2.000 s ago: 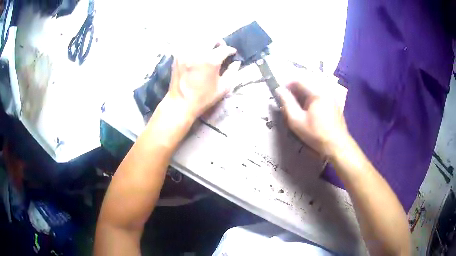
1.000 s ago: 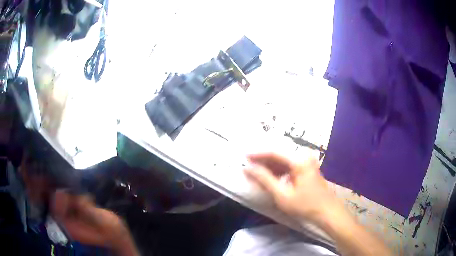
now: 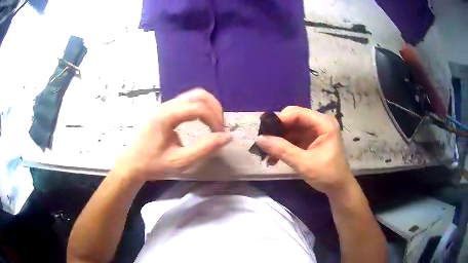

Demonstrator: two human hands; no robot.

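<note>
A small dark strip [image 3: 270,129], curled over, is held in my right hand [image 3: 303,146] between thumb and fingers, above the table's near edge. My left hand [image 3: 187,133] is just left of it, thumb and fingertips near each other with nothing seen between them. A purple fabric panel [image 3: 246,56] lies flat beyond both hands, its near end just past the fingers. A bundle of dark interfacing strips [image 3: 55,95] lies at the left with a metal piece [image 3: 69,67] across it.
A steam iron [image 3: 403,90] with a reddish handle rests at the right, hose and cord trailing right. More purple cloth [image 3: 413,20] lies at the upper right. The pressing table [image 3: 102,138] is pale with dark stains. Its near edge runs just in front of my body.
The view has turned right, so the panel is now central and the strip bundle far left. My left hand has come up over the table. My right hand now holds a small dark strip.
</note>
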